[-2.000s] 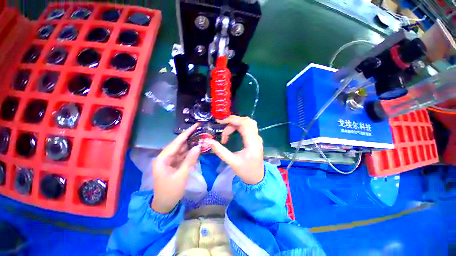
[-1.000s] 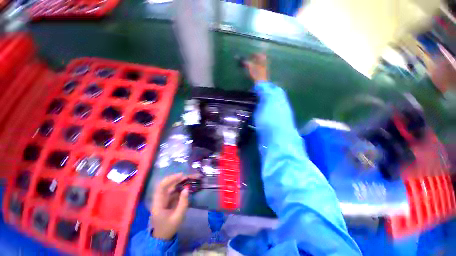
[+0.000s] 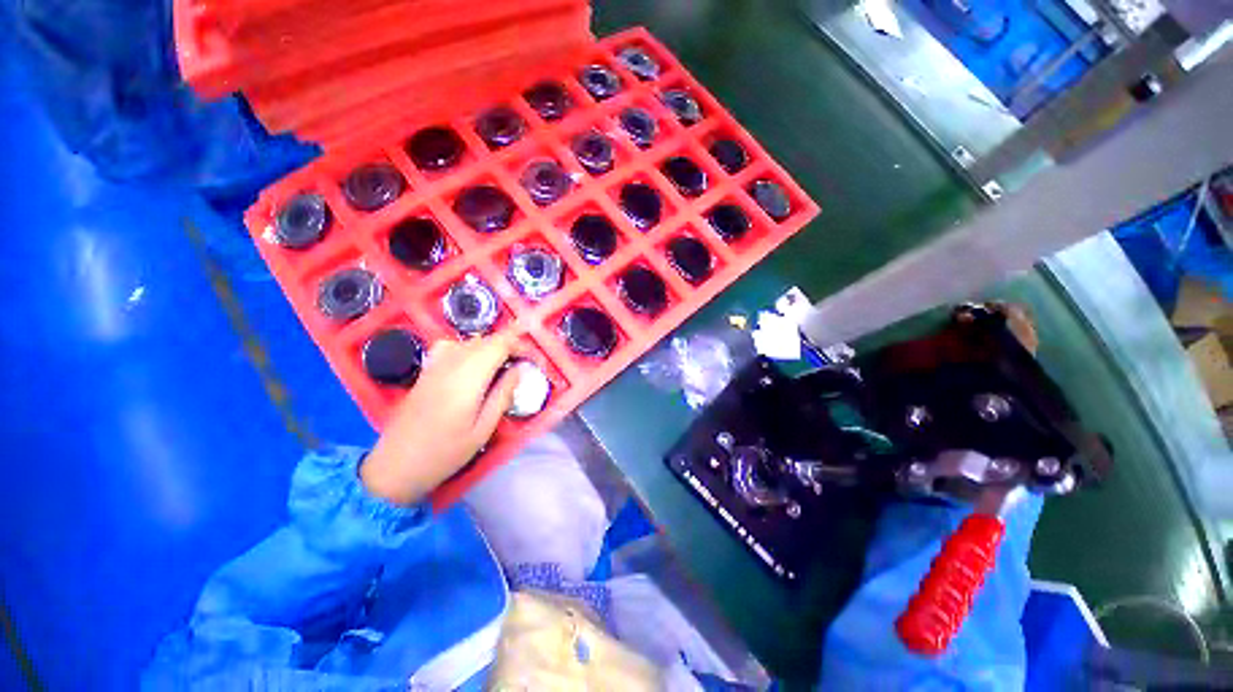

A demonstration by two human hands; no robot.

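Note:
My left hand (image 3: 453, 406) is over the near edge of the red-orange parts tray (image 3: 559, 375). Its fingertips are on a watch head (image 3: 526, 389) with a bright, pale, shiny face, in a pocket there. The other visible pockets hold round watch heads, some dark, some silvery. The black toggle press (image 3: 798, 473) stands right of the tray, with its red ribbed handle (image 3: 953, 584) at the lower right. My right sleeve passes behind the press. A bit of my right hand (image 3: 1007, 325) shows past the press's far end, mostly hidden, so its grip cannot be told.
More red-orange trays (image 3: 406, 61) are stacked behind the parts tray. Crumpled clear film (image 3: 696, 368) and a white scrap (image 3: 782, 329) lie between tray and press. A grey metal post (image 3: 1028, 203) crosses at the upper right. Part of a blue box (image 3: 1064, 635) shows at the lower right.
The view has swung left and turned. My left hand has moved from in front of the press to the tray's formerly empty pocket. My right hand, earlier reaching out beyond the press, is now mostly hidden behind it.

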